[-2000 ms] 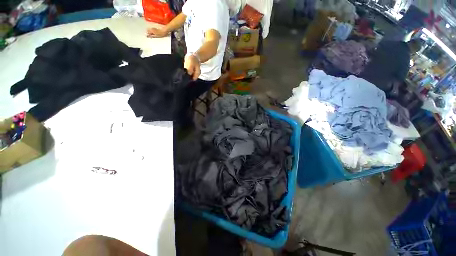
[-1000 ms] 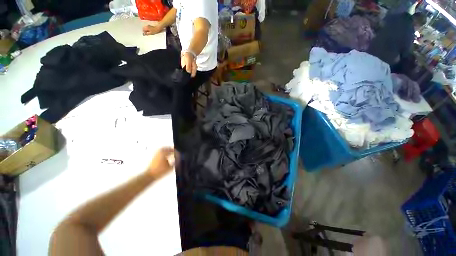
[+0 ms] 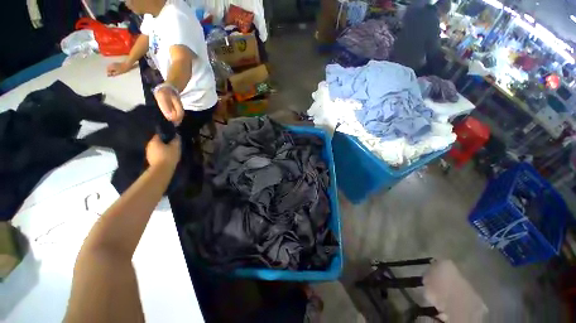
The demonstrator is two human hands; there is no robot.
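Note:
Black garments (image 3: 44, 135) lie spread on the white table (image 3: 155, 271). My left hand (image 3: 164, 152) reaches in from the lower left, its fingers closed on the black garment at the table's right edge. The hand of a person in white (image 3: 169, 104) is just above mine, close to the same cloth; whether it grips it is unclear. My right hand is not in view.
A blue bin (image 3: 336, 221) heaped with dark grey garments stands beside the table. Behind it is another bin (image 3: 360, 170) with light-blue and white garments. A blue crate (image 3: 521, 214), red stool (image 3: 470, 140), pinkish-seated stool (image 3: 451, 293) and cardboard boxes (image 3: 249, 82) stand around.
My left hand has moved up and left to the black garment and closed on it. The view has shifted right, so the bins and table appear farther left.

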